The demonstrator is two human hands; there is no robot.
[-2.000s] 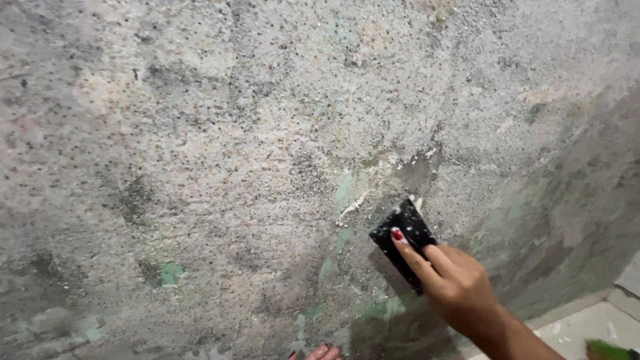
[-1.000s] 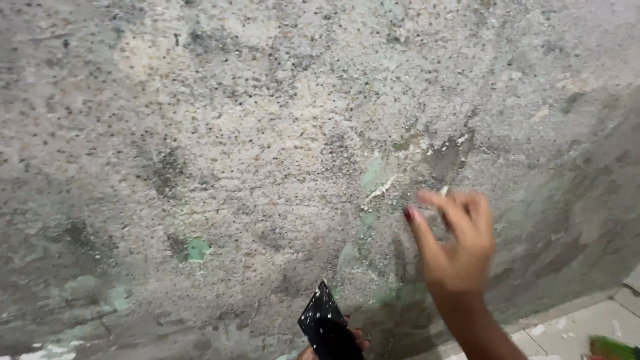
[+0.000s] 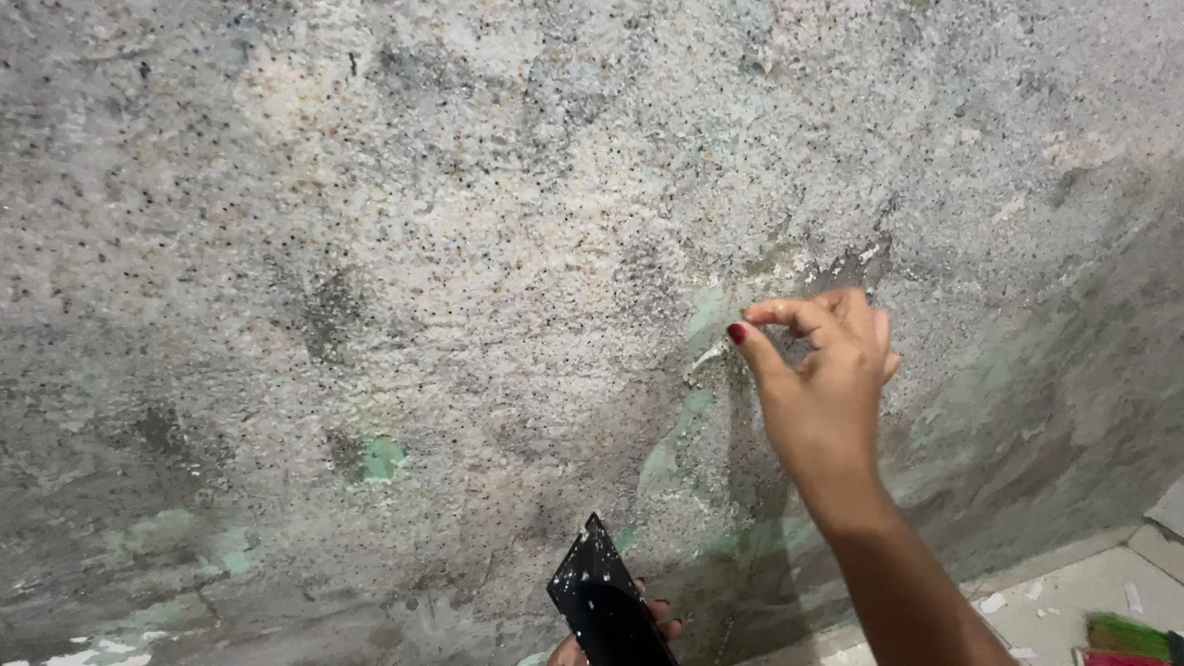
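My right hand (image 3: 823, 379) is at the wall, its thumb and index finger bent toward each other beside a loose white strip of peeling paint (image 3: 710, 359). Whether something small is between the fingertips cannot be told. At the bottom, my left hand (image 3: 659, 615) is wrapped around a black flat scraper (image 3: 599, 592) dotted with white flakes, its pointed corner upward. Most of that hand is hidden behind the scraper or below the frame. The rough, speckled wall (image 3: 518, 268) fills most of the view, with green paint patches (image 3: 381, 458) showing through.
At lower right, the pale tiled floor (image 3: 1064, 592) meets the wall's base and carries white paint flakes (image 3: 992, 603). A brush with green and red bristles (image 3: 1124, 636) lies in the bottom right corner.
The black scraper, in my right hand two seconds ago, is now in my left hand at the bottom. My right hand has moved from its earlier scraping spot to the loose strip.
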